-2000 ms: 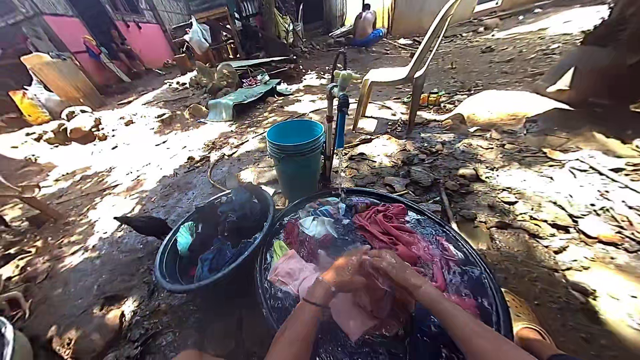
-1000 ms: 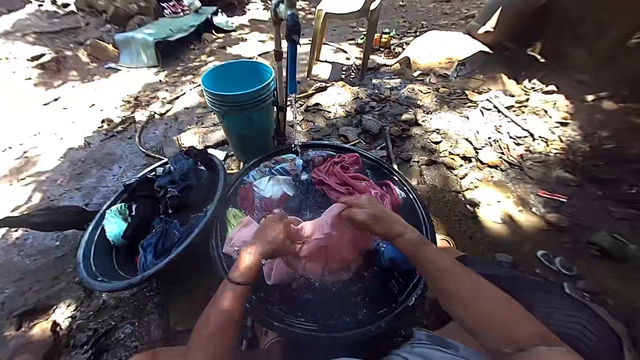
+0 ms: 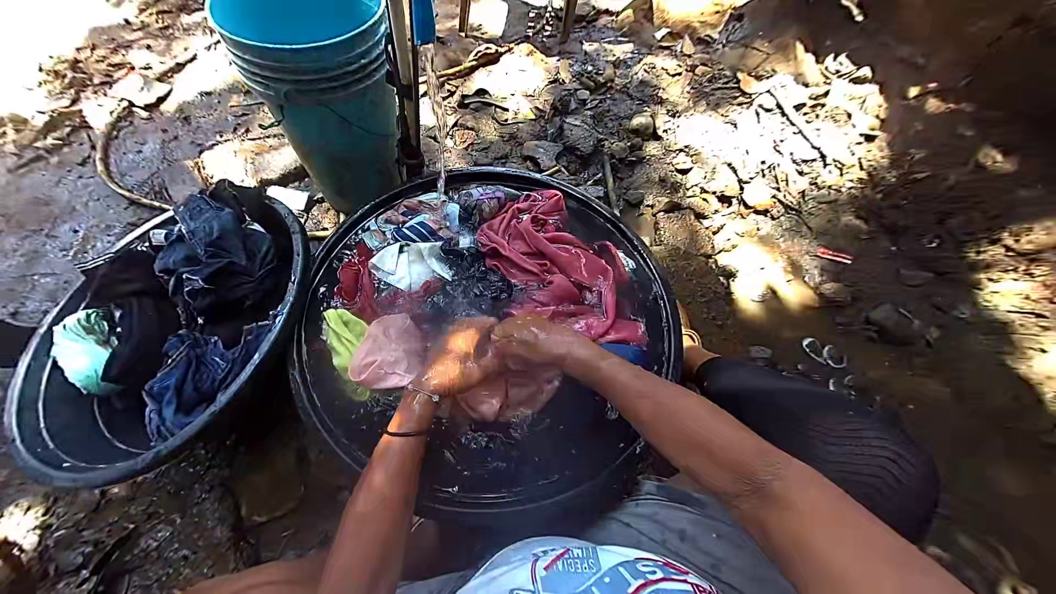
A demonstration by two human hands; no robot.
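My left hand (image 3: 462, 359) and my right hand (image 3: 532, 340) meet over a black round basin (image 3: 528, 487) full of water, both closed on a wet pink cloth (image 3: 503, 394). Part of that cloth lies below my fingers, and a pale pink bulge (image 3: 388, 351) shows left of them. Around my hands float a dark red garment (image 3: 549, 256), a white cloth (image 3: 410, 264), a yellow-green cloth (image 3: 345, 342) and dark pieces. A stream of water (image 3: 437, 115) falls from a blue spout (image 3: 423, 21) into the basin's far side.
At the left a second black basin (image 3: 74, 474) holds dark denim garments (image 3: 216, 256) and a mint-green cloth (image 3: 82, 351). Stacked teal buckets (image 3: 338, 132) stand behind, beside a metal pipe (image 3: 404, 74). Stones and leaves cover the muddy ground at right, with a small red object (image 3: 833, 256).
A second ago my hands were apart, with the pink cloth spread between them; now they are together and the cloth is bunched. The view has tilted down towards the basin.
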